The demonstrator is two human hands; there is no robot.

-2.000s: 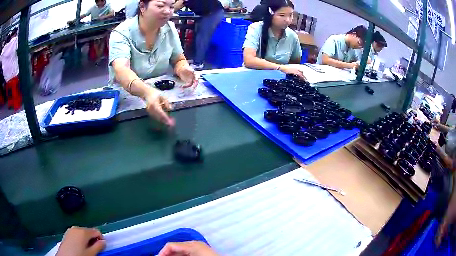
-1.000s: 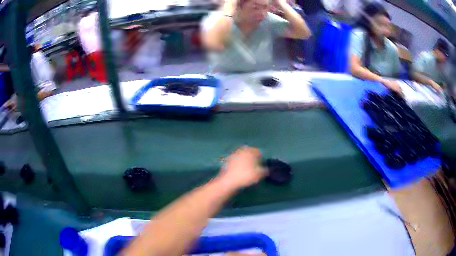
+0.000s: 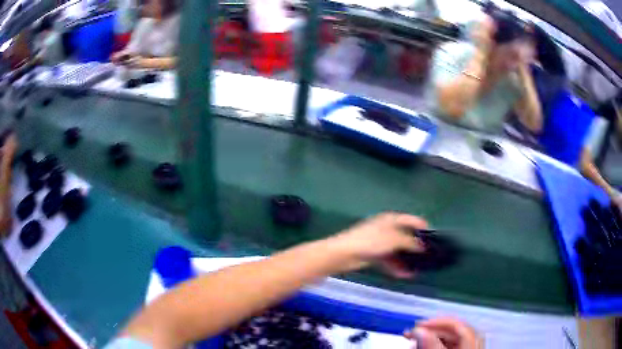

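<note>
My left hand (image 3: pixel 385 242), blurred, reaches over the green conveyor belt (image 3: pixel 348 191). Its fingers and thumb are around the near edge of a black round housing (image 3: pixel 436 251). My right hand (image 3: pixel 447 334) is at the bottom edge, partly cut off, with fingers curled; whether it holds anything cannot be told. The blue parts tray (image 3: pixel 361 312) lies below my left forearm and is partly hidden by it. Small black parts (image 3: pixel 276 332) lie heaped in the tray.
More housings (image 3: pixel 289 210) lie on the belt to the left. A blue cup (image 3: pixel 174 264) stands left of the tray. A green post (image 3: pixel 196 123) rises at centre-left. A second tray (image 3: pixel 334 121) and a person (image 3: pixel 481 88) are across the belt. A blue sheet (image 3: pixel 563 225) holds housings at right.
The view has turned left. My left hand has gone from beside a housing to having its fingers around one. My right hand shows more at the bottom edge than one second ago.
</note>
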